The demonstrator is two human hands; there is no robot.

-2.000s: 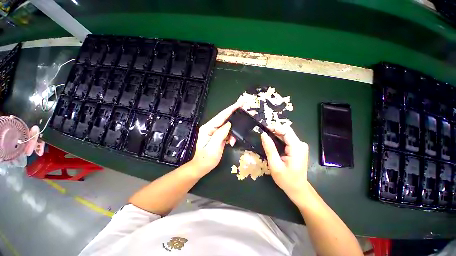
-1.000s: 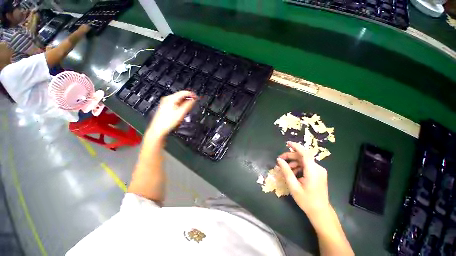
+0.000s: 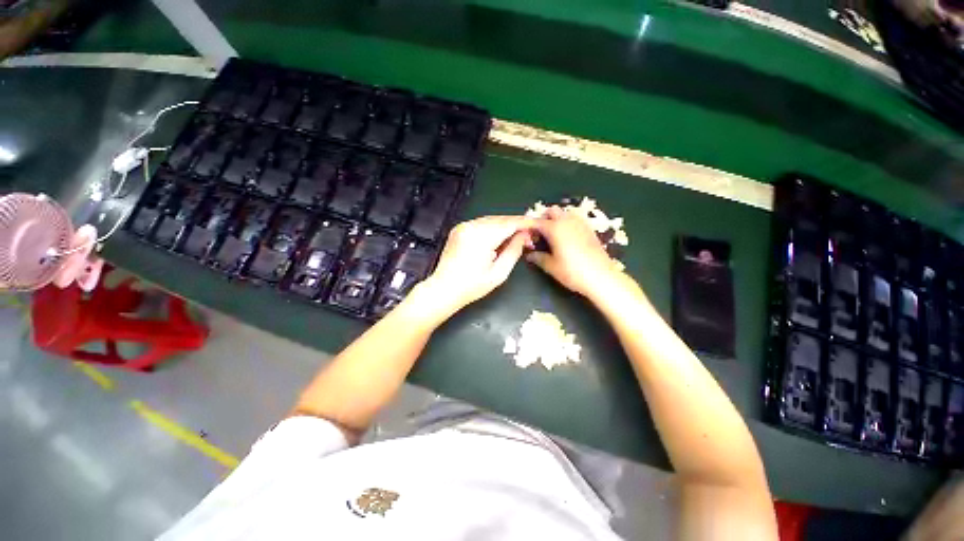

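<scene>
My left hand [image 3: 476, 254] and my right hand [image 3: 572, 249] meet at the fingertips at the near left side of the farther pile of cream and dark bits [image 3: 606, 224]. The fingers are bent together and hide whatever may be between them, so I cannot tell if they hold a small piece. My right hand covers part of that pile. A second pile of cream bits [image 3: 543, 341] lies nearer to me on the dark green bench. No housing shows in my hands. The large black left tray [image 3: 317, 180] has rows of pockets with dark housings.
A flat black phone-like rectangle [image 3: 704, 298] lies right of the piles. The right black tray [image 3: 858, 317] stands beyond it. A pink fan [image 3: 34, 241], a white cable [image 3: 130, 159] and a red stool [image 3: 111, 322] are at left. A pale strip [image 3: 634, 161] runs along the green back panel.
The black housing held two seconds ago is gone from my hands. My left hand has come back from the left tray to meet my right hand at the farther pile. The view has turned back rightward.
</scene>
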